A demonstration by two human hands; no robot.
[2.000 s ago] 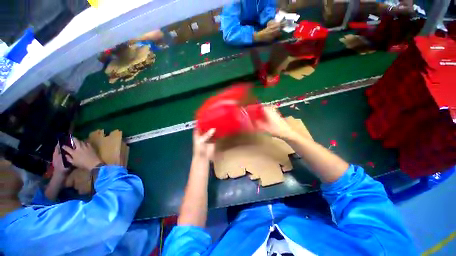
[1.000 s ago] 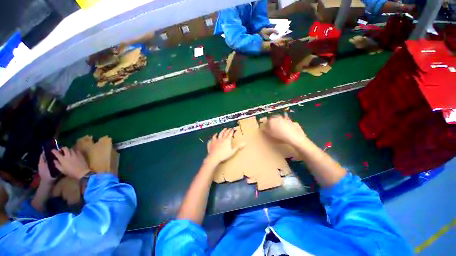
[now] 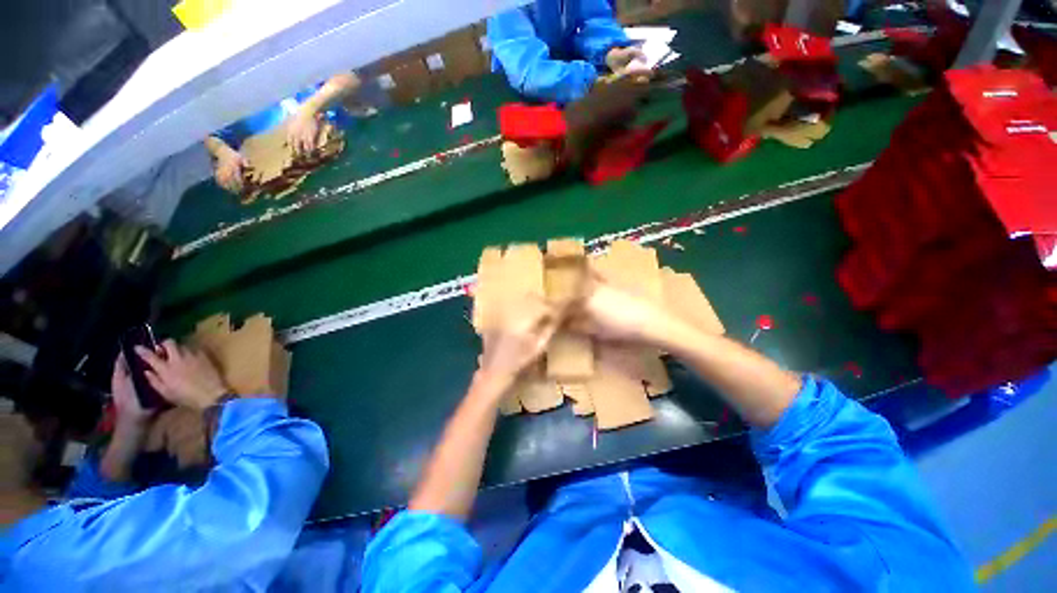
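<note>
A part-folded box [image 3: 511,282], brown side up with some walls raised, is held over the pile of brown box blanks [image 3: 620,402]. My left hand [image 3: 522,330] grips its left part near the middle. My right hand [image 3: 609,310] is on its right side, fingers at the central fold. The two hands are close together and slightly blurred, and they hide part of the folds. The pile lies on the dark green worktop [image 3: 383,405].
A tall red blank stack [image 3: 927,255] stands at right. Red folded boxes [image 3: 719,116] sit on the green belt [image 3: 406,220] beyond the pale rail [image 3: 383,304]. A neighbour at left holds a smartphone [image 3: 139,361] beside brown blanks. Workers' hands show opposite, under the white shelf.
My hands have moved from the flat blanks to a part-folded box, now raised above the pile. The red boxes on the belt have shifted right, and another worker's hands appear at the far-left pile.
</note>
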